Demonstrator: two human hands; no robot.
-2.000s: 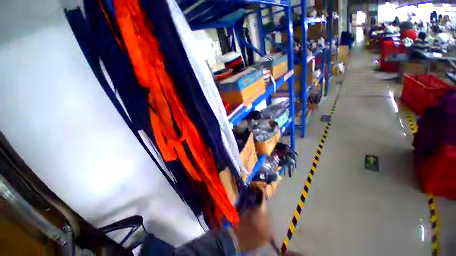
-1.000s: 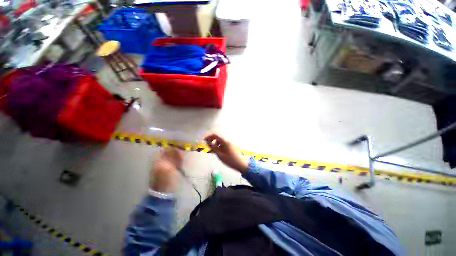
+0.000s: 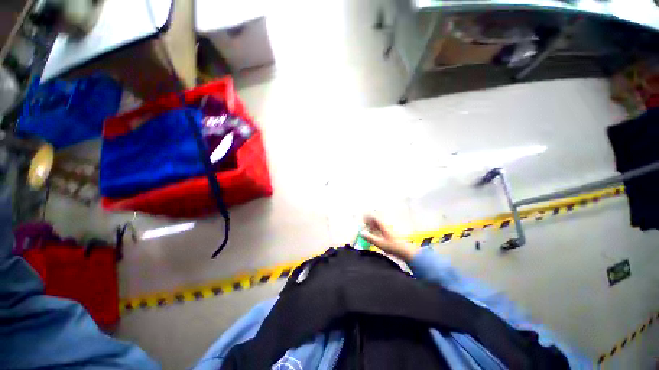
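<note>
My right hand [image 3: 381, 237] is small and blurred in front of my waist, its sleeve reaching in from the lower right. A small green thing [image 3: 362, 241] shows beside its fingers; I cannot tell whether the hand holds it. My left hand is not visible; only its blue sleeve [image 3: 50, 314] shows, large at the lower left. A thin dark strap [image 3: 204, 155] hangs from the top edge across the view, passing in front of a red tote with blue cloth; its upper end is out of frame.
The red tote [image 3: 249, 170] stands on the floor at left, near a blue basket [image 3: 72, 108] and a round stool [image 3: 41, 165]. A red crate [image 3: 79, 278] is lower left. A metal rack leg [image 3: 511, 206] stands at right by yellow-black tape. Tables [image 3: 498, 9] are beyond.
The view has swung from shelving to the floor and totes. Since one second ago, my left hand has left the picture, its sleeve is now at far left, and the dark strap has appeared.
</note>
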